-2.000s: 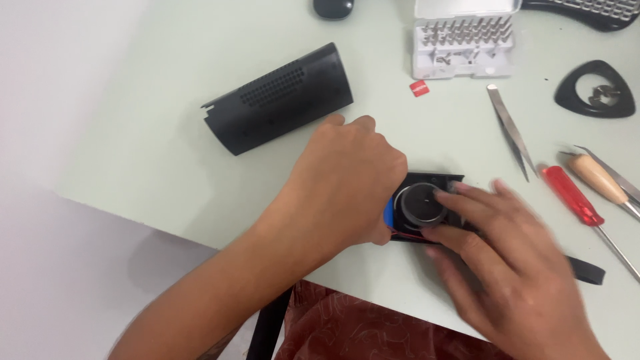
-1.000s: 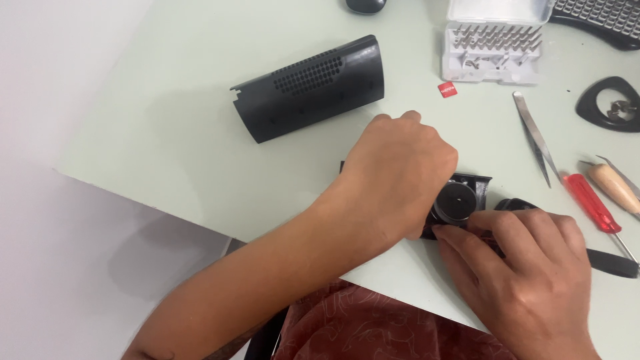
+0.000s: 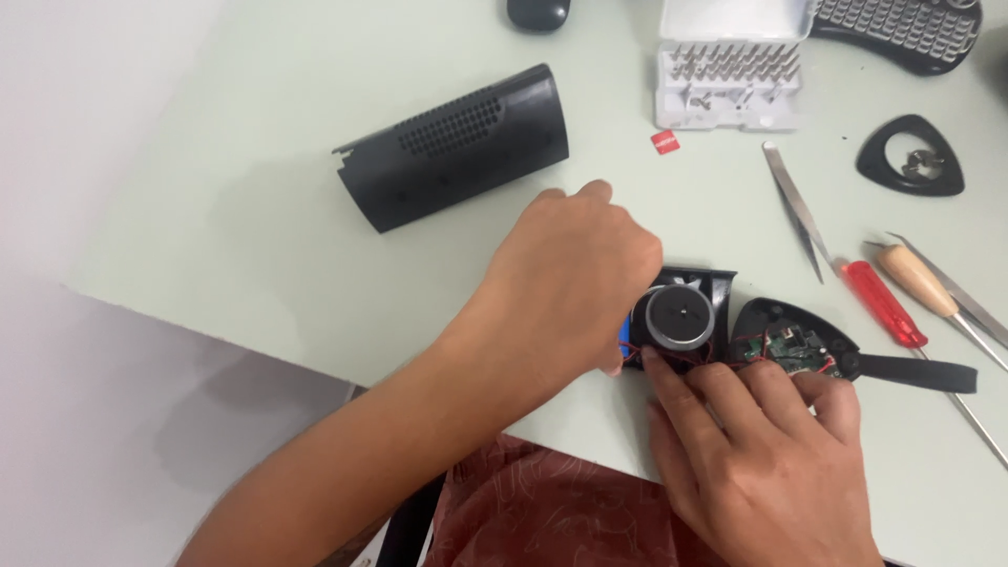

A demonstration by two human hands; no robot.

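Note:
My left hand [image 3: 579, 276] is closed over the left part of a black plastic speaker housing [image 3: 720, 287] near the table's front edge, hiding much of it. Inside the housing sits a round speaker driver [image 3: 680, 316], and a blue part [image 3: 625, 335] shows beside my left hand. My right hand [image 3: 756, 441] has its index fingertip on thin red wires [image 3: 630, 349] below the driver. Its other fingers lie along the lower edge of a black end cap [image 3: 760, 315], which holds a green circuit board [image 3: 795, 346] and has a dark strap [image 3: 917, 372].
A perforated black half shell [image 3: 465, 157] lies up left. Behind are a mouse [image 3: 538, 12], a bit case [image 3: 728, 110], a red card [image 3: 665, 142] and a keyboard [image 3: 898, 31]. Rightward lie tweezers [image 3: 795, 197], a triangular ring [image 3: 874, 161], a red screwdriver [image 3: 882, 303] and a wooden-handled tool [image 3: 917, 279].
My right hand has moved down from the driver, its index finger now on the wires. The end cap's circuit board has come into sight. My left hand still grips the housing.

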